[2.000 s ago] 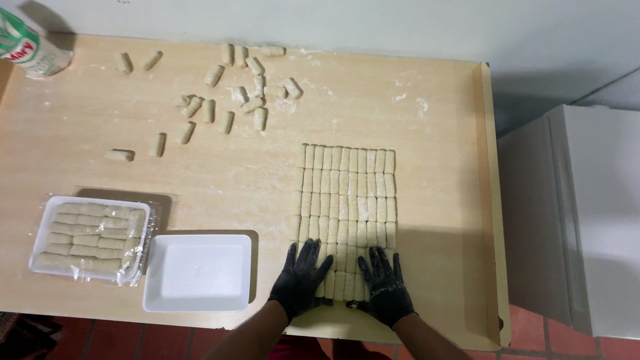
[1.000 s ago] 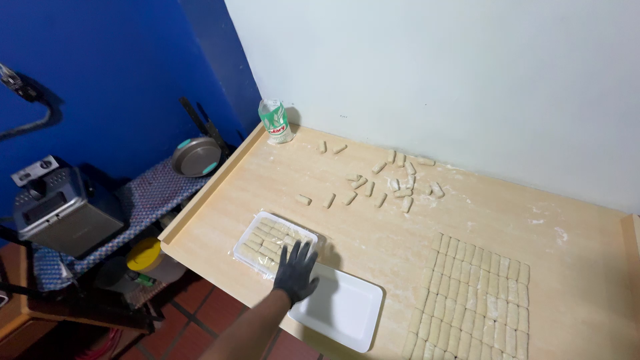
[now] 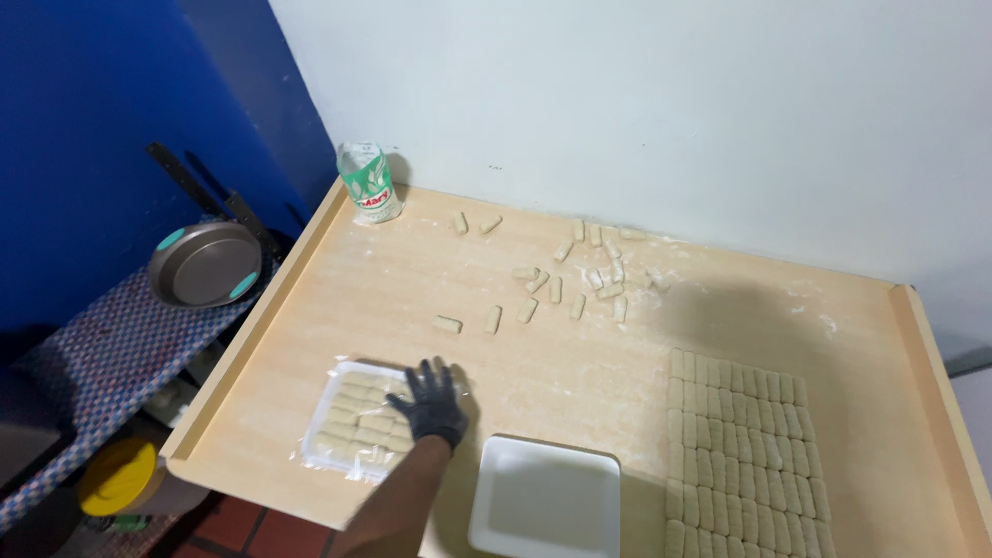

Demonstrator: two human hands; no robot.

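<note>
My left hand [image 3: 436, 407], in a black glove, is spread over the right side of a white tray [image 3: 311, 430] wrapped in clear film, which bears rows of short dough pieces [image 3: 358, 415]. Its fingers are apart and grip nothing; whether they press on the film cannot be told. To the right of this hand lies a second white tray [image 3: 546, 496] with a bare inside. Farther right, a block of dough sticks [image 3: 744, 449] in close rows rests on the wooden board, cut off by the bottom of the view. My right hand is out of view.
Loose dough pieces [image 3: 577, 306] and white powder lie toward the back. An opened flour bag [image 3: 370, 186] stands in the back left corner. Raised rims [image 3: 260, 322] edge the board. Past the left rim are a round metal pan [image 3: 205, 266] on a checked cloth and a yellow lid [image 3: 116, 477].
Both hands were on the near end of the dough block; my left hand has moved left to the wrapped tray, and my right hand has left the view. The view has swung left.
</note>
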